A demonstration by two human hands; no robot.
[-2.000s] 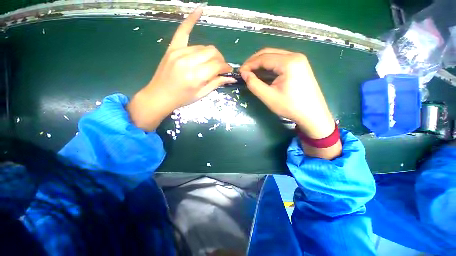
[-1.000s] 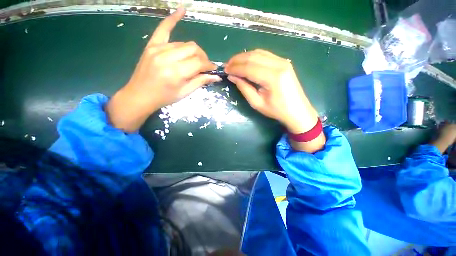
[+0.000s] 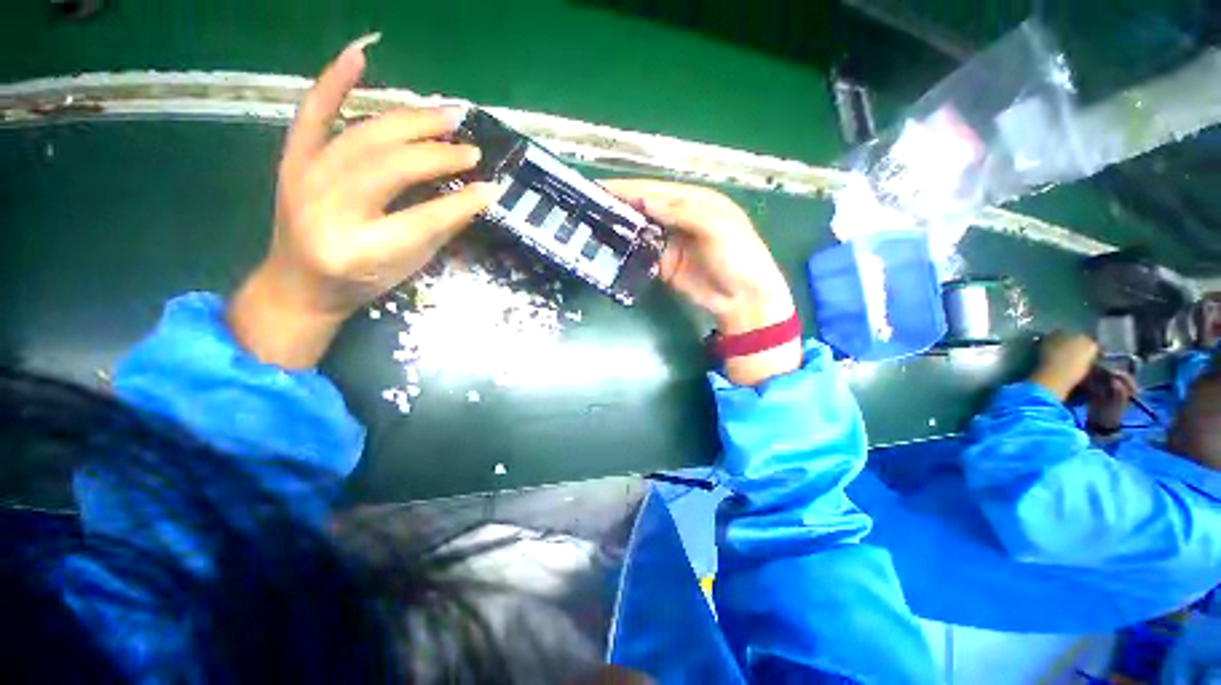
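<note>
A phone assembly (image 3: 556, 214), with a silvery-white face and dark strips, is held tilted above the green bench. My left hand (image 3: 355, 201) pinches its upper left end between thumb and fingers, index finger raised. My right hand (image 3: 710, 248) holds its right end; those fingertips are partly hidden behind the phone. A loose heap of small white pieces (image 3: 475, 328) lies on the bench below the phone.
A blue parts bin (image 3: 877, 295) stands right of my right hand, with a clear plastic bag (image 3: 937, 161) behind it and a silvery spool (image 3: 973, 312) beside it. A worn pale edge (image 3: 750, 167) borders the green conveyor. Another person's blue sleeve (image 3: 1058, 468) is at right.
The phone assembly has turned from edge-on to showing its face, slanting down to the right. My hands are farther apart along it. The view has shifted right, showing more of the neighbouring person.
</note>
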